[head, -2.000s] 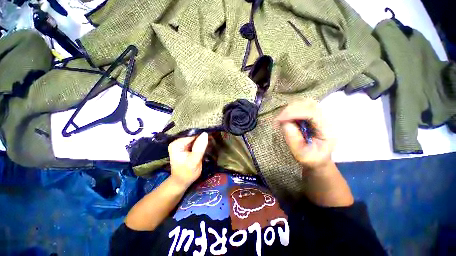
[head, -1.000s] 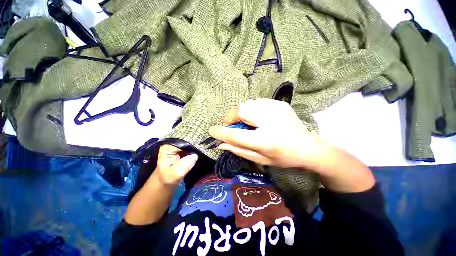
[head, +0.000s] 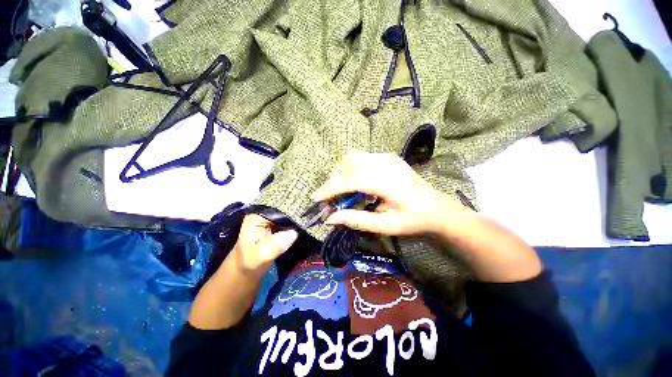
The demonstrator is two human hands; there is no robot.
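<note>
An olive-green textured jacket (head: 302,166) with black edges lies over the table's front edge, its near edge drawn up to my body. My left hand (head: 259,243) pinches the black-bound edge. My right hand (head: 390,193) holds small metal snips (head: 315,213) with a blue part, their tip at the cloth close beside my left fingers. A black rosette (head: 340,247) hangs just below my right hand. Another rosette (head: 393,37) is further up the front.
A loose black hanger (head: 175,158) lies at the left, partly on green cloth. Another green garment (head: 70,147) is at the far left, and one on a hanger (head: 626,132) at the right. The table (head: 538,191) is white. Blue plastic (head: 158,258) is below left.
My right hand has come in from the right, bringing the snips to the edge by my left hand. The rosette now sits lower, and the view has shifted slightly.
</note>
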